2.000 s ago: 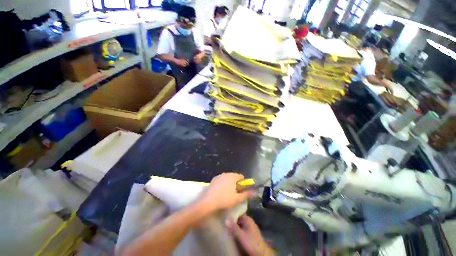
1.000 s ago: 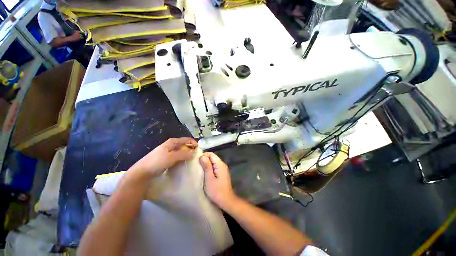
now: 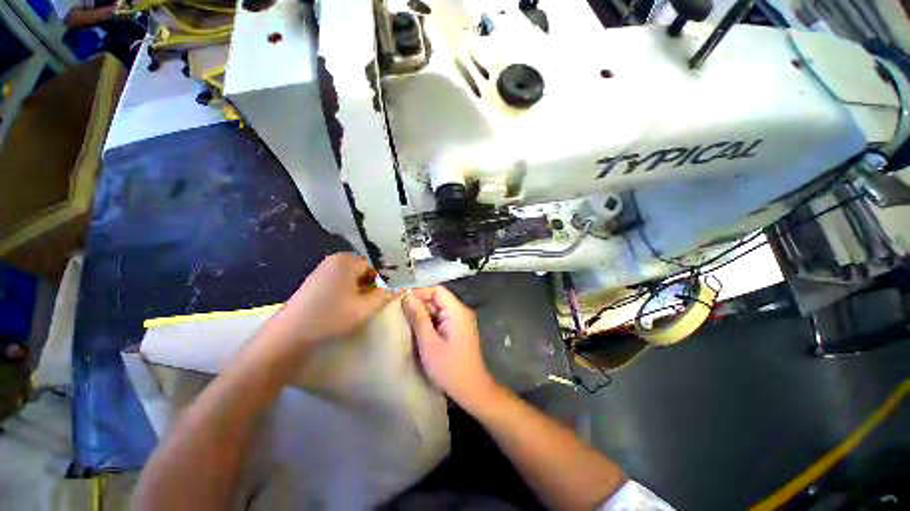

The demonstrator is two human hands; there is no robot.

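Observation:
The beige fabric panel (image 3: 349, 399) with yellow edge binding (image 3: 215, 316) lies bunched in front of the sewing machine (image 3: 559, 110). My left hand (image 3: 339, 294) pinches the panel's top edge just below the machine head. My right hand (image 3: 442, 334) pinches the same edge close beside it, thumb and fingers together. The pinched corner is near the needle area (image 3: 424, 240), just in front of the pale horizontal arm (image 3: 519, 264). My fingers hide the details of the fold.
A brown cardboard box (image 3: 60, 160) stands at the left. A stack of yellow-edged panels (image 3: 195, 30) is behind the machine. A yellowish tape roll (image 3: 677, 309) sits among black cords at the right. The dark work surface (image 3: 190, 230) extends left.
The view has swung towards the machine and moved closer. My hands, earlier apart on the panel away from the needle, are now together at its edge below the machine head.

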